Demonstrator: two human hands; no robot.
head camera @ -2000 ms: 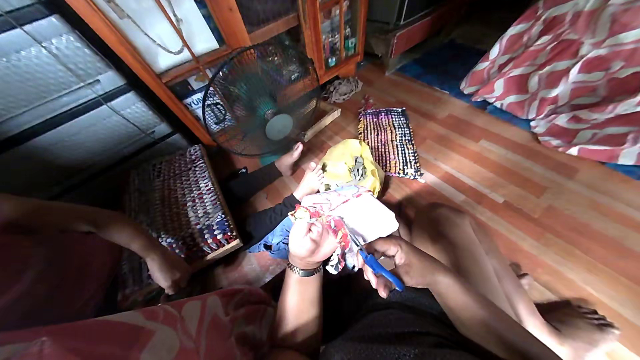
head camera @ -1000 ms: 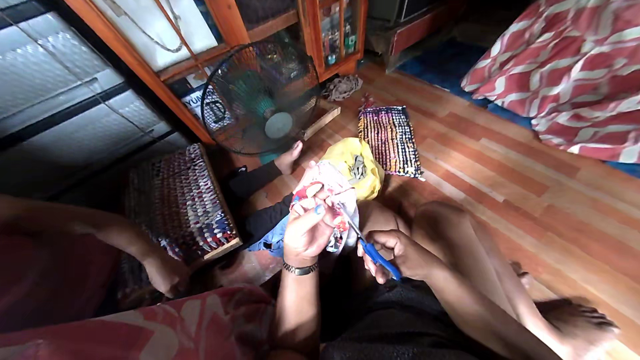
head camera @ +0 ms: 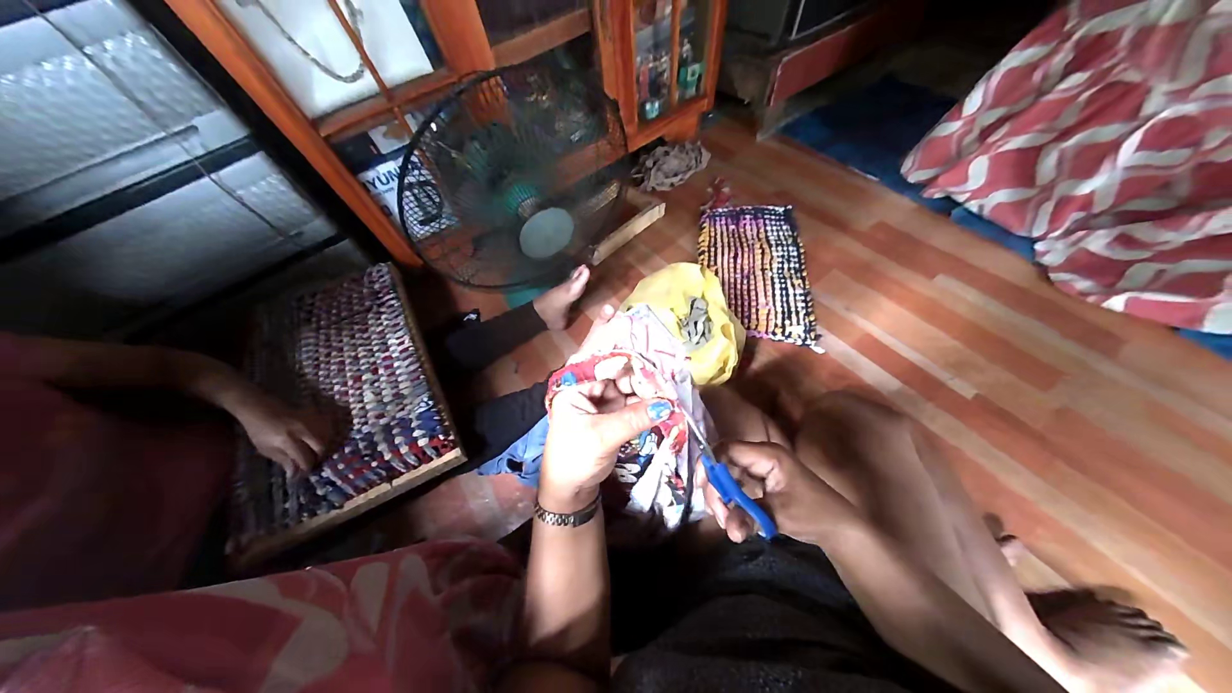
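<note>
My left hand [head camera: 602, 428], with a wristwatch below it, pinches a piece of the patterned cloth [head camera: 664, 481], which is white, red and black and lies bunched over my lap. My right hand [head camera: 770, 486] holds scissors with blue handles [head camera: 733, 496]; their blades point up and left at the cloth beside my left fingers. How far the blades are apart cannot be told. Just beyond the cloth is a yellow plastic bag [head camera: 727, 351] with a greyish scrap of cloth on it. A small woven rag mat [head camera: 760, 274] lies on the floor behind the bag.
A co-worker's hand [head camera: 284, 433] rests on a larger woven rag mat in a wooden frame [head camera: 419, 472] at the left. An electric fan [head camera: 544, 231] stands before a wooden cabinet [head camera: 568, 38]. Red-and-white patterned fabric [head camera: 1107, 173] hangs at the right. A bare foot [head camera: 563, 296] is near the fan.
The pale cloth, spread out over my left hand two seconds ago, now hangs lower and bunched. My left fingers have come into view, pinching its edge. The scissors stay in my right hand.
</note>
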